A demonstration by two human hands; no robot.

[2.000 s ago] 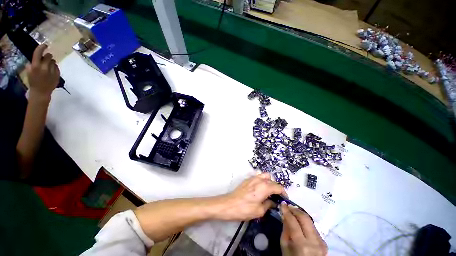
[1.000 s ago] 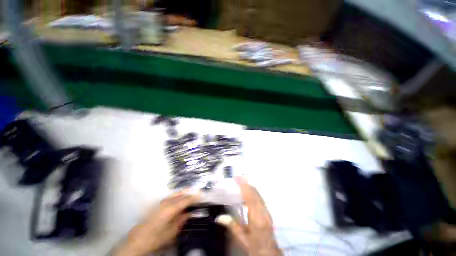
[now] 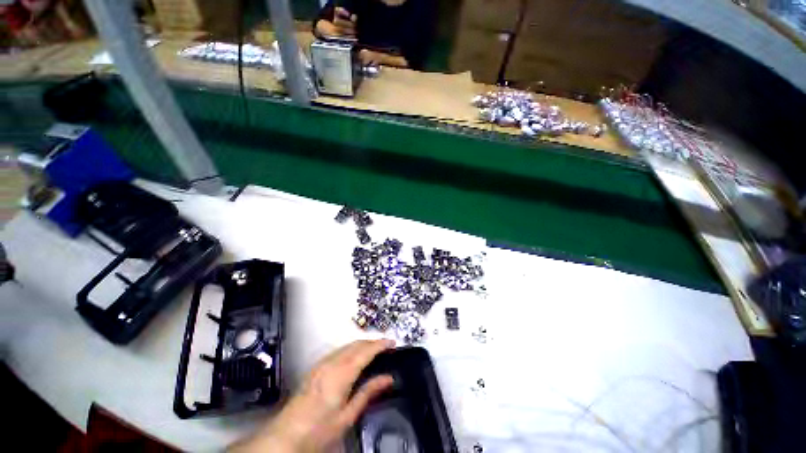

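Observation:
My left hand point(image 3: 329, 395) grips the left rim of a black plastic housing point(image 3: 426, 389) at the bottom centre, with a finger over its inside. The housing's lower end is cut off by the picture edge. My right hand is not in view. A loose pile of small dark circuit boards with shiny metal parts point(image 3: 398, 285) lies just beyond the housing. One dark board point(image 3: 452, 318) lies apart, right of the pile.
Three black housings stand at left, the nearest point(image 3: 274, 345) upright-facing, beside a blue box point(image 3: 87, 168). Fine wires point(image 3: 610, 416) and black housings point(image 3: 741, 403) lie right. A green conveyor point(image 3: 398, 168) runs behind; a person point(image 3: 389, 26) sits opposite.
The view has swung right. A third housing now stands at the left, where two stood. My right hand has left the view; my left hand is on a housing at the bottom centre.

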